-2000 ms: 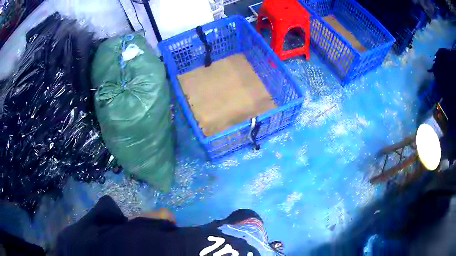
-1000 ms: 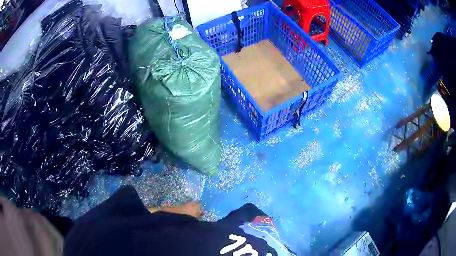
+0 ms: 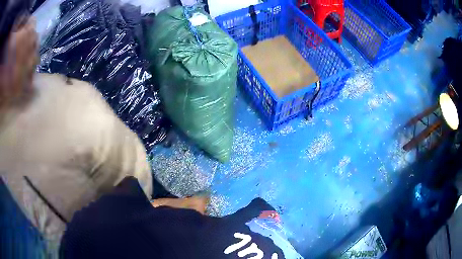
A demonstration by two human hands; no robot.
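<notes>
Neither of my hands is clearly seen. A dark garment with white print [image 3: 167,227] fills the bottom centre, nearest to me. A strip of bare skin [image 3: 185,203] shows above its edge; I cannot tell which body part it is. A tied green woven sack [image 3: 200,96] leans just beyond, left of centre. A blue plastic crate [image 3: 332,66] with a cardboard-coloured base stands to its right.
A person in beige clothing [image 3: 76,136] fills the left; blurred skin shows at upper left. Black plastic-wrapped heap [image 3: 109,60] lies behind. Red stool [image 3: 332,15], second blue crate [image 3: 377,35] at top; round stool [image 3: 449,111] right; "POWER" box [image 3: 366,246] bottom right. Lint litters the blue floor.
The beige-clothed person has come much further into view from the left. The view has turned, so sack and crates sit further right and higher. More of the box shows at bottom right.
</notes>
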